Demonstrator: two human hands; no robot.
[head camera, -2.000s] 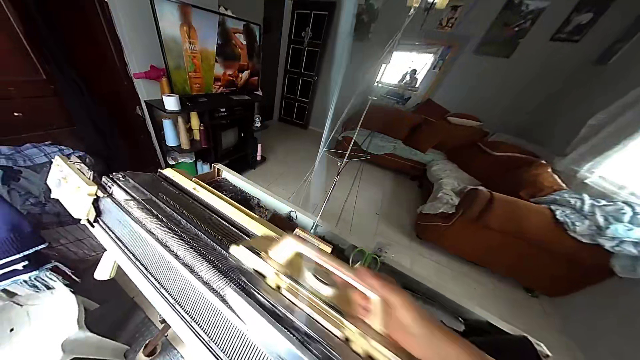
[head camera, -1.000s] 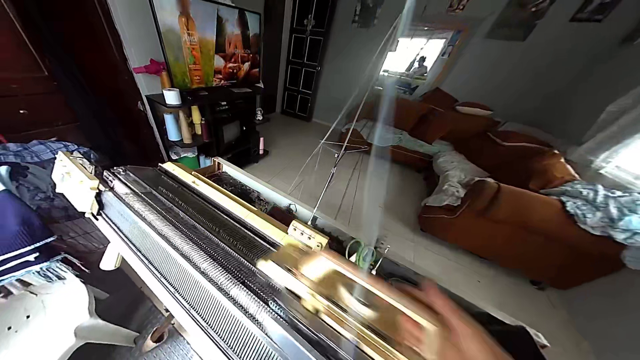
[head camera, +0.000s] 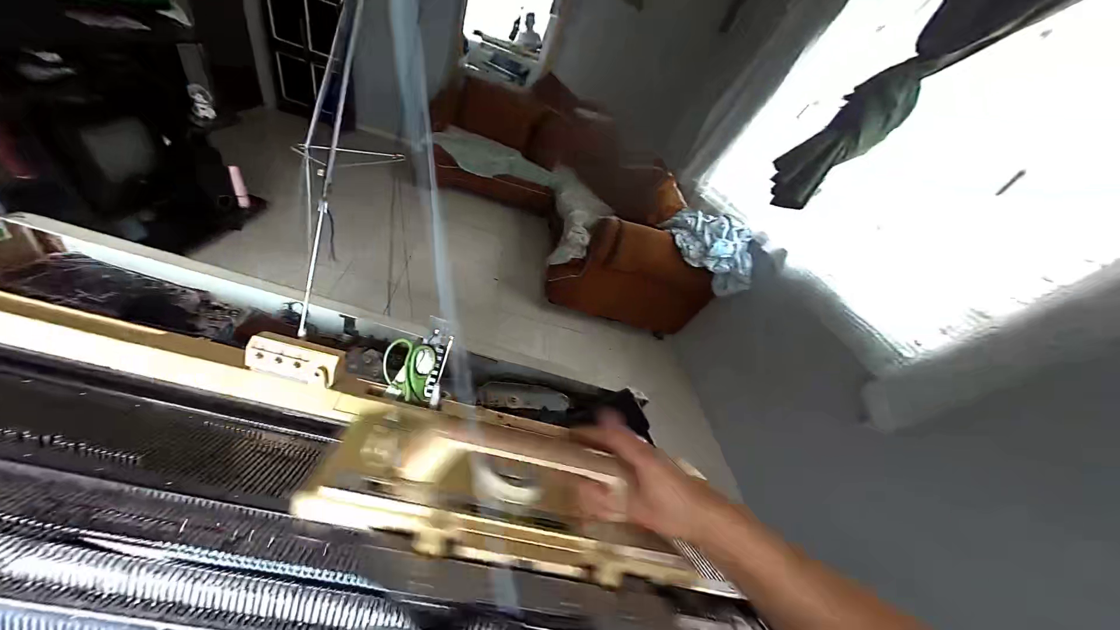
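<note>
My right hand (head camera: 643, 477) grips the handle at the right end of a cream knitting machine carriage (head camera: 525, 534), both slightly blurred. Beneath the carriage lies the needle bed (head camera: 245, 455) of the knitting machine, with a ribbed front bed (head camera: 192, 582) below it. A pale strand of yarn (head camera: 442, 245) runs from above down to the carriage. Behind the bed a thin metal yarn mast (head camera: 317, 254) rises near a cream block with several small buttons (head camera: 293, 357). A green round counter or gauge (head camera: 420, 363) stands to its right. My left hand is not in view.
A long pale tray edge (head camera: 175, 271) runs behind the machine, with dark items inside it. Beyond are the tiled floor (head camera: 516, 306), a brown sofa (head camera: 647, 262) with crumpled cloths, a grey wall (head camera: 814, 490) on the right and a bright window with a dark curtain (head camera: 857, 122).
The view has swung to the right. My right hand remains on the carriage, which has moved rightward along the bed, away from the cream block.
</note>
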